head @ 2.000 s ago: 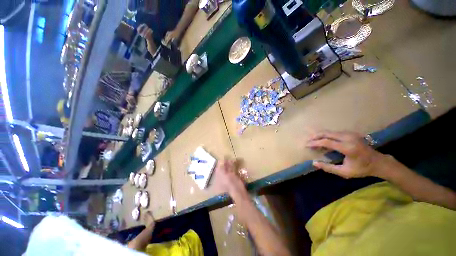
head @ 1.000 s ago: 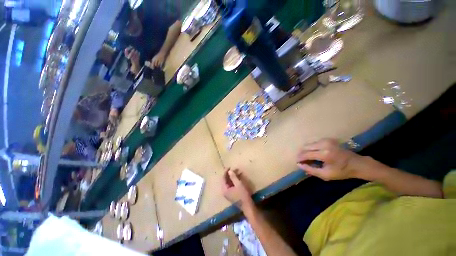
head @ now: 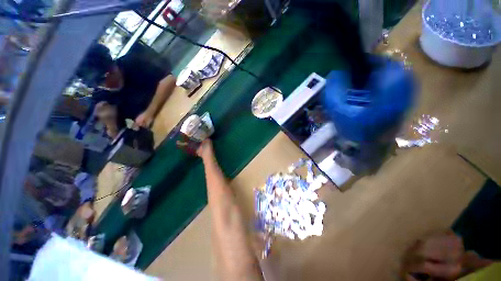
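My left hand (head: 195, 146) is stretched out over the green conveyor belt. Its fingers are at the near edge of a round housing on a square tray (head: 196, 127); whether they grip it is unclear. My right hand (head: 437, 256) is low at the bottom right, blurred, with its fingers curled; what is in it cannot be told. The hanging electric screwdriver (head: 371, 101), a blurred blue body, hangs before the grey metal feeder (head: 302, 107). A pile of small white and blue parts (head: 291, 203) lies on the bench beside my left forearm.
More trays with round units (head: 135, 200) ride on the belt (head: 165, 211), beside a lone round disc (head: 267, 102). A white bowl of small parts (head: 458, 41) stands at the upper right, with shiny pieces (head: 426, 130) below it. A person in dark clothes (head: 144, 77) works across the belt.
My left hand has moved from the bench edge out to the unit on the belt. The view has shifted: the pile and screwdriver look larger, and the empty fixture is out of view.
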